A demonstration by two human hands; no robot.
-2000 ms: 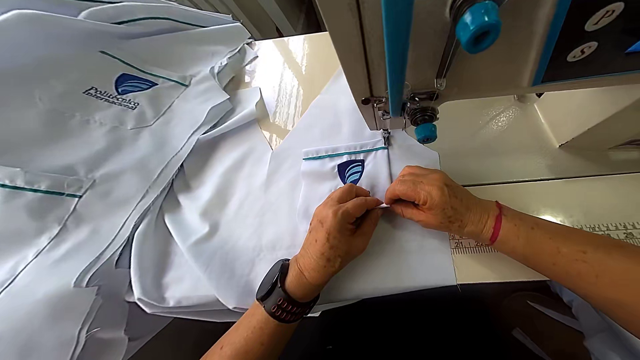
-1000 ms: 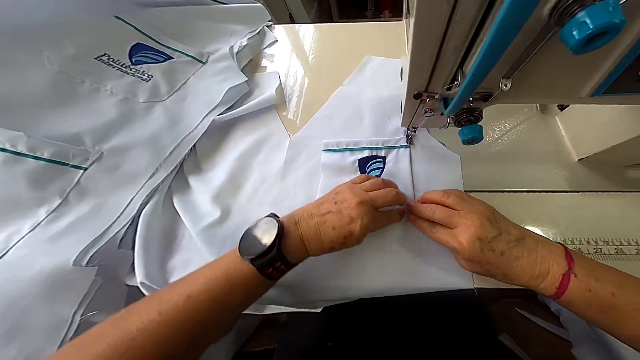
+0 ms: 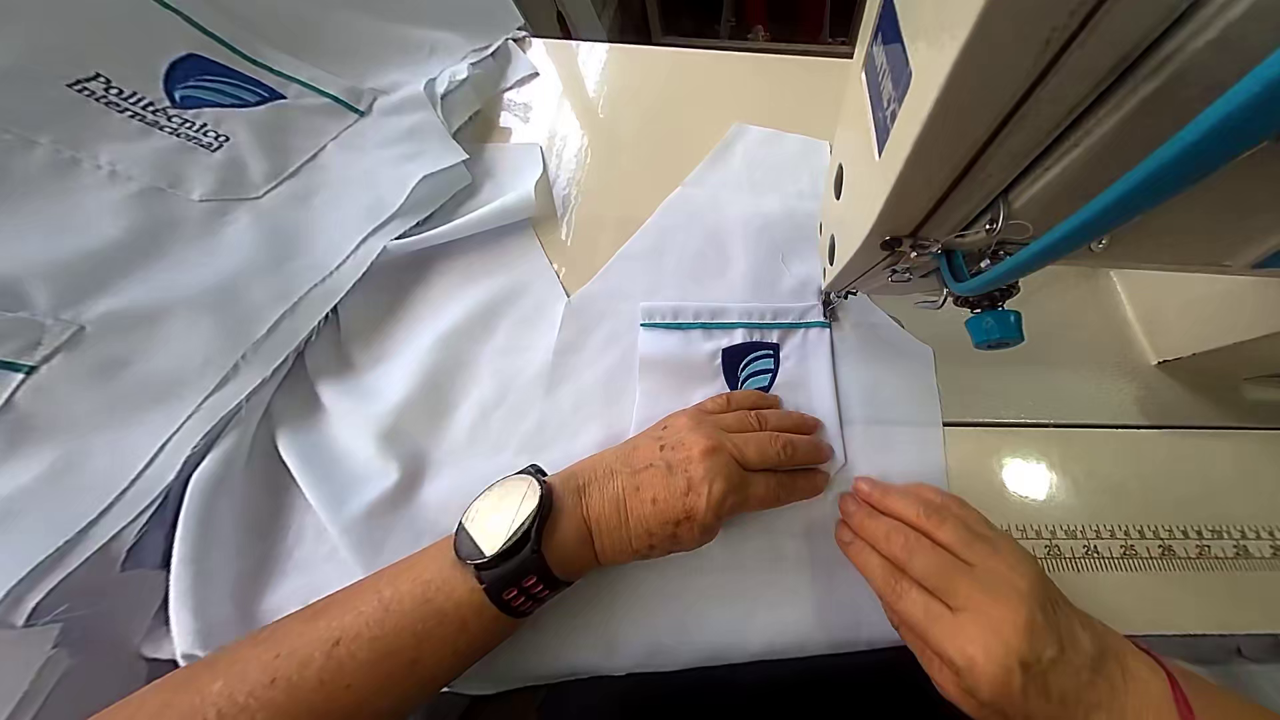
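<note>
A white fabric garment panel (image 3: 700,240) lies flat under the head of a sewing machine (image 3: 930,150). On it sits a white pocket piece (image 3: 680,370) with a teal stripe and a dark blue embroidered shield, its upper right corner at the presser foot (image 3: 832,303). My left hand (image 3: 715,465) lies flat on the lower part of the pocket, fingers toward its right edge, covering part of the shield. Just below the pocket's lower right corner, the fingertips of my right hand (image 3: 950,570) rest on the panel. Neither hand grips anything.
Stacked white panels (image 3: 300,250) with embroidered pockets cover the left side. The machine's cream bed (image 3: 1060,390) extends to the right, with a measuring tape scale (image 3: 1150,550) along it. A blue tube (image 3: 1120,190) and a blue knob (image 3: 994,328) are on the machine head.
My hands were pinching the fabric together near the pocket's lower right edge; now they are apart, the left lying flat on the pocket, the right lower on the panel. The view has shifted.
</note>
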